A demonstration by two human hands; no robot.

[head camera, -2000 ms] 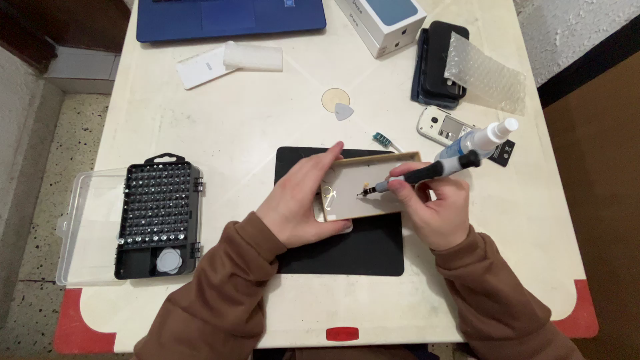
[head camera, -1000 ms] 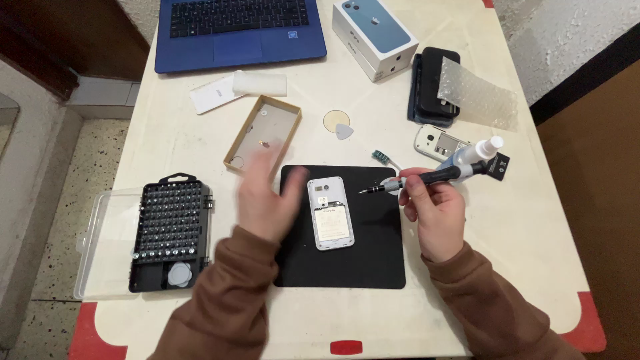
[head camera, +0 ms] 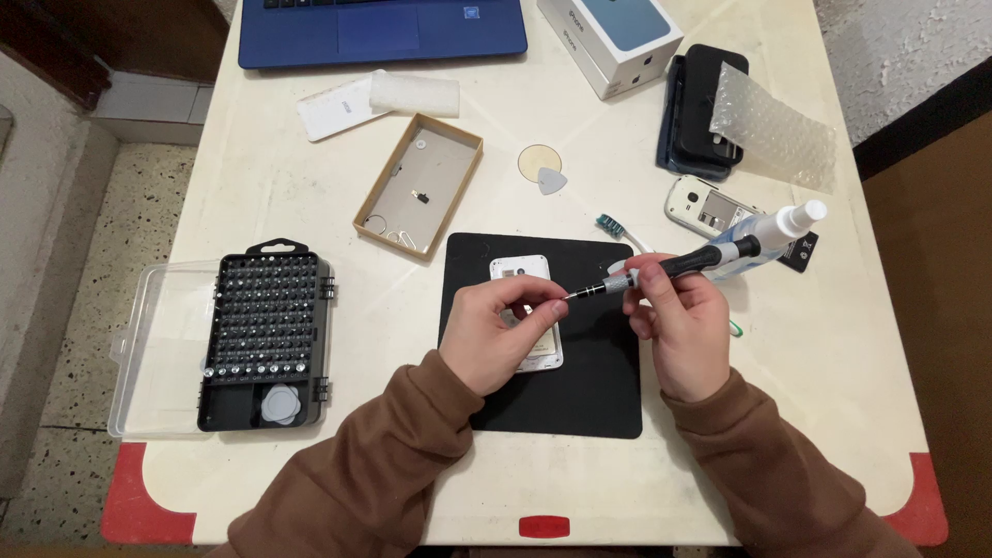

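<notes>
My right hand (head camera: pixel 686 325) holds a precision screwdriver (head camera: pixel 674 267) by its collar, with the handle pointing right and the bit pointing left. The thumb and fingertips of my left hand (head camera: pixel 504 329) are pinched around the tip of the bit. Whether a small screw is between them cannot be seen. Under my left hand lies a white smartphone with its back cover off (head camera: pixel 549 358), partly hidden, on a black mat (head camera: pixel 573 403). A shallow cardboard tray (head camera: pixel 457 198) with small parts rests behind the mat. The screwdriver bit case (head camera: pixel 267 318) lies open at the left.
A toothbrush (head camera: pixel 612 226), a spray bottle (head camera: pixel 748 244) and another opened phone (head camera: pixel 697 205) are at the right. Farther back are a blue laptop (head camera: pixel 380 35), a phone box (head camera: pixel 612 46), black phone cases (head camera: pixel 705 116), bubble wrap (head camera: pixel 783 143) and a grey pick (head camera: pixel 552 181).
Two seconds ago my left hand held the cardboard tray; now it stands on the table. My left hand has since come over the phone and closed at the screwdriver's tip.
</notes>
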